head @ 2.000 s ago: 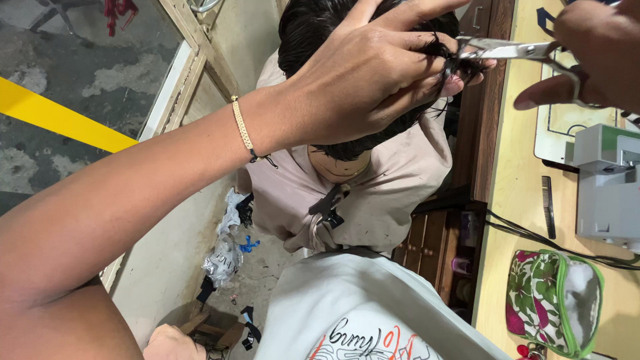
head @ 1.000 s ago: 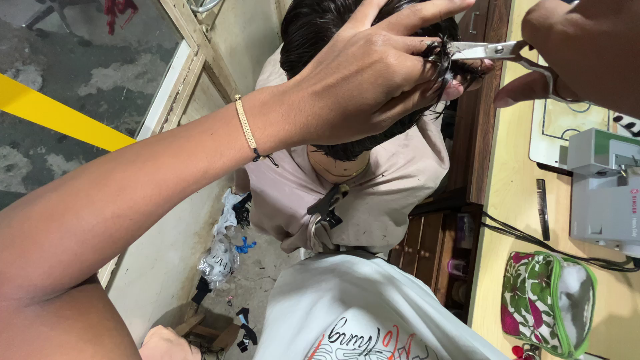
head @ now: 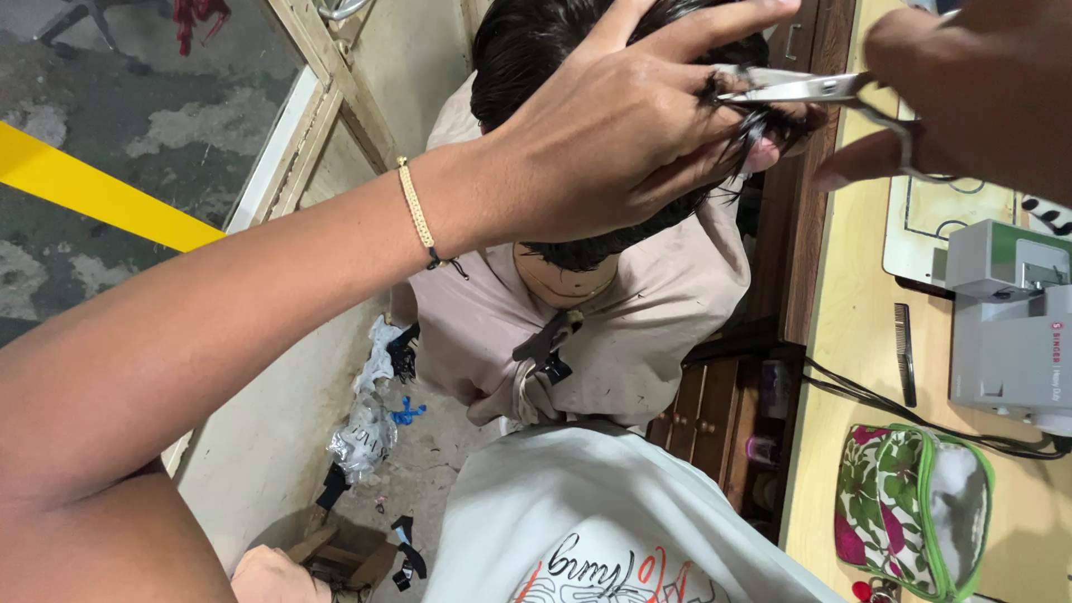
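Observation:
A person with dark hair (head: 536, 59) sits in front of me under a beige cape (head: 662, 310), which a dark clip (head: 548, 339) gathers behind the neck. My left hand (head: 620, 134) lies over the head, with a lock of wet hair (head: 758, 121) gripped between its fingers. At the upper right, my right hand (head: 980, 100) holds metal haircutting scissors (head: 816, 88), thumb and fingers at the handles. Their blades lie across the lock, right beside my left fingers. A woven bracelet circles my left wrist.
On the wooden table (head: 837, 310) at right are a black comb (head: 904, 356), a Singer sewing machine (head: 1013, 327), black cables (head: 896, 410) and an open flowered pouch (head: 888, 502). A wall panel (head: 276, 435) stands at left. Plastic bags (head: 364, 435) and scraps lie on the floor.
My right hand and the scissors have moved left, toward the lock at my left fingers. My left hand keeps its hold on the hair.

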